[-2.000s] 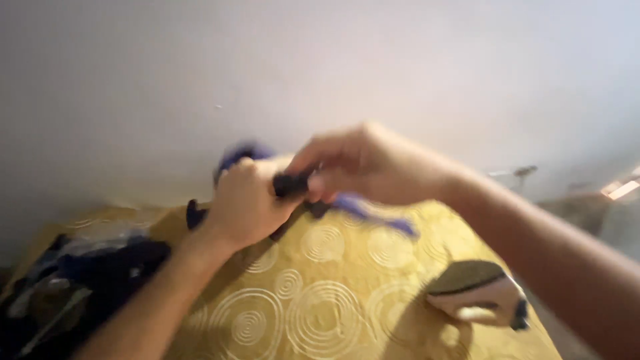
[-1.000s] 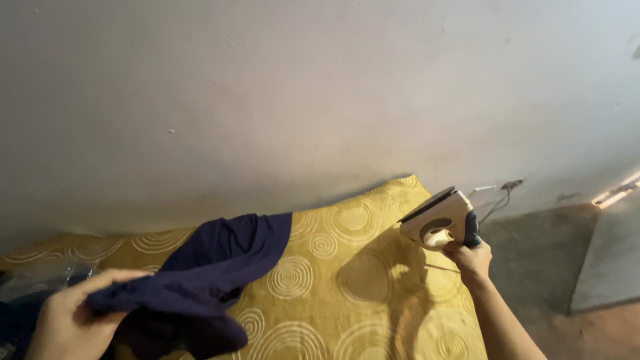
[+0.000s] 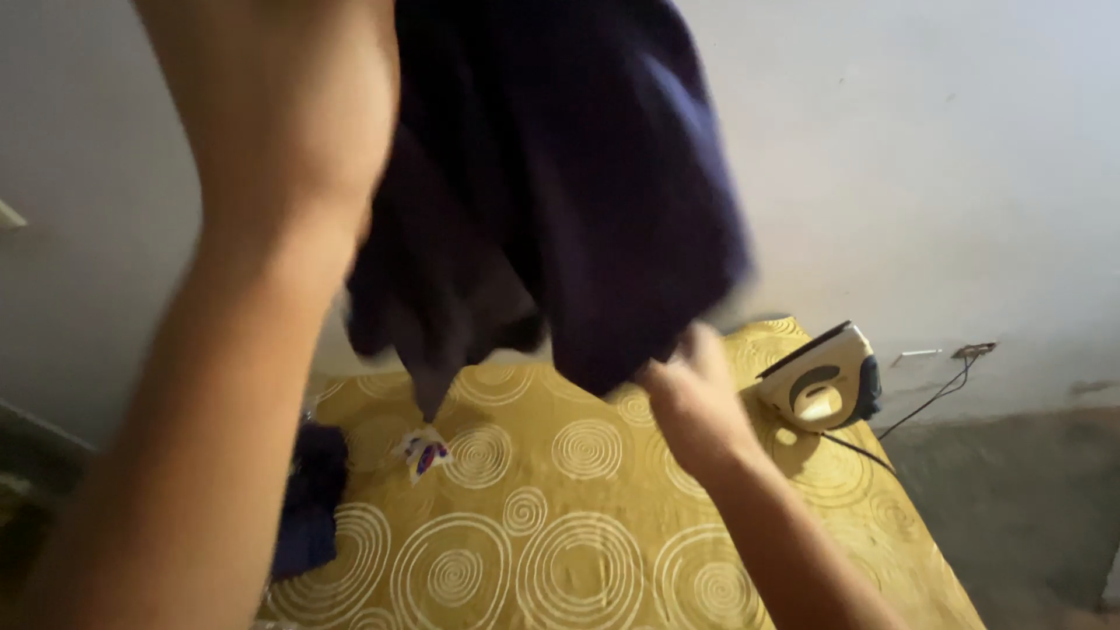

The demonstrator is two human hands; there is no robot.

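A dark navy garment (image 3: pixel 560 192) hangs in the air over a table with a yellow cloth, its lower hem above the surface and somewhat blurred. My left forearm is raised at the left; the hand itself lies mostly beyond the top edge, so its fingers and grip are hidden. At the garment's lower right corner, my right hand (image 3: pixel 687 389) pinches the fabric. A white and dark clothes iron (image 3: pixel 825 378) rests tilted up on its heel at the table's right side, to the right of my right hand.
The yellow cloth (image 3: pixel 586 499) has circle patterns. More dark folded fabric (image 3: pixel 315 499) lies at its left, and a small printed piece (image 3: pixel 426 453) lies near it. A cord (image 3: pixel 927 398) runs from the iron to a wall socket (image 3: pixel 974 350). A wall stands behind.
My right hand has let go of the iron and now holds the navy garment's corner. The garment has been lifted off the table, and my left arm has risen.
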